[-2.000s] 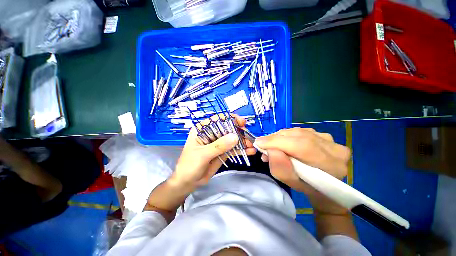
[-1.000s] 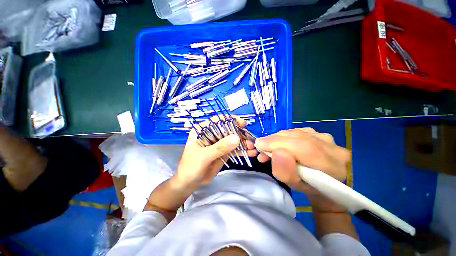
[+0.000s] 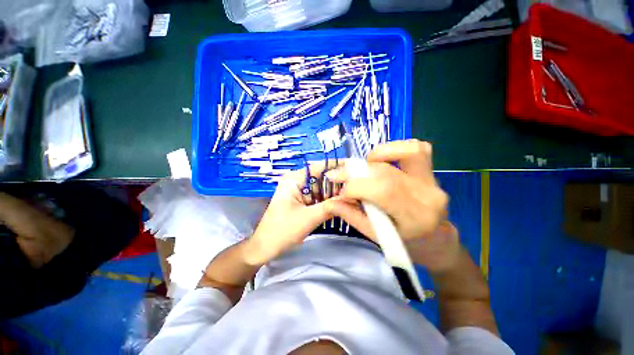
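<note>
My left hand [image 3: 288, 218] holds several slim silver stepped pins [image 3: 311, 188] side by side, thin stems showing below the fingers; the fingers hide part of them. My right hand [image 3: 403, 191] grips a long white-handled tool [image 3: 389, 243] with a black stripe near its end, which points down towards me. The right fingers touch the left hand and the pins; the tool's tip is hidden or blurred. Both hands are at the near edge of the blue tray [image 3: 199, 118], which holds many loose pins [image 3: 295, 118] and a small white label [image 3: 331, 137].
A red bin [image 3: 518, 90] with a few metal pieces is at right, with long metal rods [image 3: 473, 29] beside it. Clear boxes [image 3: 288, 19] stand behind the tray. A lidded clear case [image 3: 67, 139] and bagged parts [image 3: 90, 28] are at left. A person's arm [image 3: 35, 225] shows lower left.
My right hand has moved up and left over the pins, and the tool handle has swung steeper. The left hand's pins are more covered. The whole view has shifted slightly.
</note>
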